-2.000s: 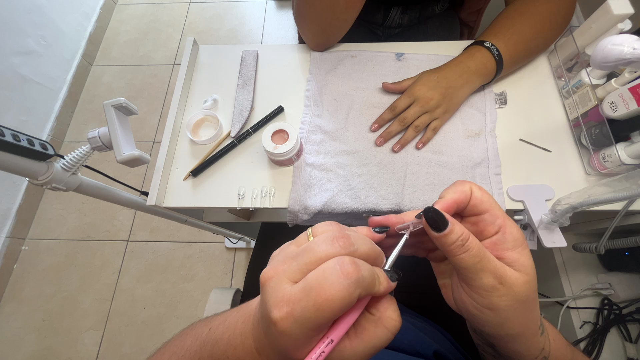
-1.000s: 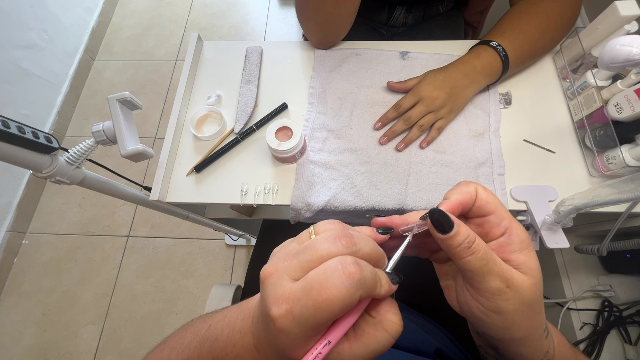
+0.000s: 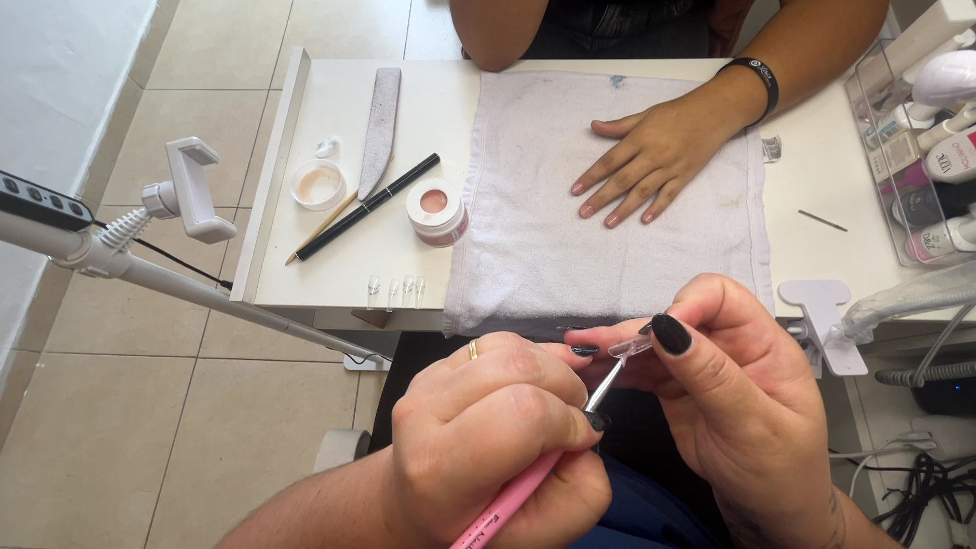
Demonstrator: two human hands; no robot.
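Note:
A pink-handled nail brush (image 3: 512, 499) is gripped in my left hand (image 3: 496, 427), its metal ferrule pointing up and right. The brush tip touches a clear nail tip (image 3: 631, 348), which my right hand (image 3: 736, 381) pinches between thumb and fingers. Dark polish covers my nails. Left of the towel, on the white table, stands an open jar of pinkish powder (image 3: 435, 210). Several clear nail tips (image 3: 407, 288) stand in a row at the table's near edge.
Another person's hand (image 3: 648, 156) lies flat on a white towel (image 3: 526, 252). A nail file (image 3: 380, 130), a black pen-like tool (image 3: 370, 206), a thin wooden stick and a small dish (image 3: 318, 184) lie at left. A clear organizer (image 3: 884, 152) holds bottles at right. A phone-holder arm (image 3: 191, 191) stands left.

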